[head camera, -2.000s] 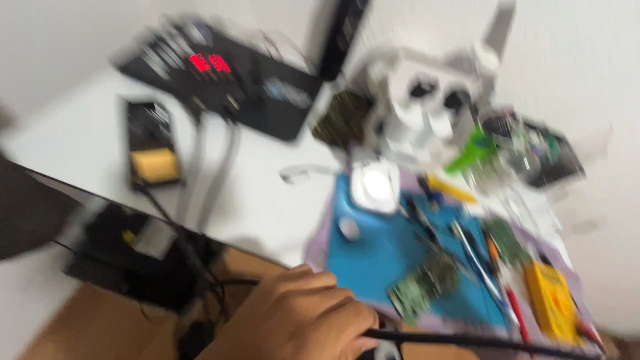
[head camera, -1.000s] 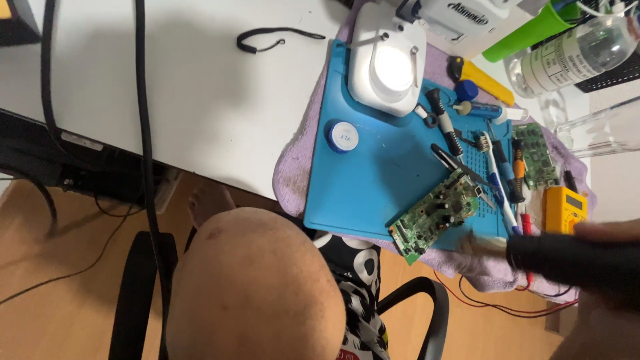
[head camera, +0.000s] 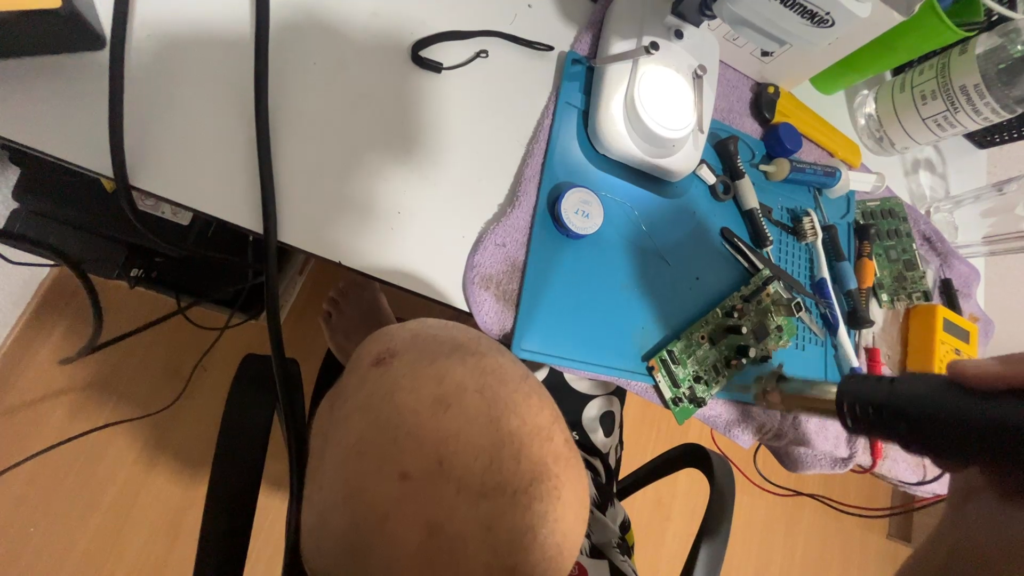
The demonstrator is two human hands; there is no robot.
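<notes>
At the right edge my right hand [head camera: 972, 512] is closed around the black handle of a hot-air rework handpiece [head camera: 920, 416], partly cut off by the frame. Its blurred metal nozzle [head camera: 800, 394] points left, just beside a green circuit board [head camera: 720, 344]. That board lies tilted over the front edge of a blue silicone mat [head camera: 592, 304]. Metal tweezers [head camera: 744, 248] lie against the board's upper side. A round solder-wick or solder tin [head camera: 579, 212] and a thin wire [head camera: 640, 224] rest on the mat. My left hand is out of view.
A lit white lamp [head camera: 664, 96] stands on the mat. Screwdrivers [head camera: 744, 192], a toothbrush [head camera: 824, 280], a syringe [head camera: 808, 174], a second board [head camera: 892, 248] and a yellow multimeter [head camera: 940, 336] lie right. Black cables [head camera: 268, 200] hang across the left; my knee [head camera: 440, 448] is below.
Two seconds ago a hand was at the bottom centre by a black cable; now the right hand holds the handpiece at the right. The view has swung down and nearer the mat.
</notes>
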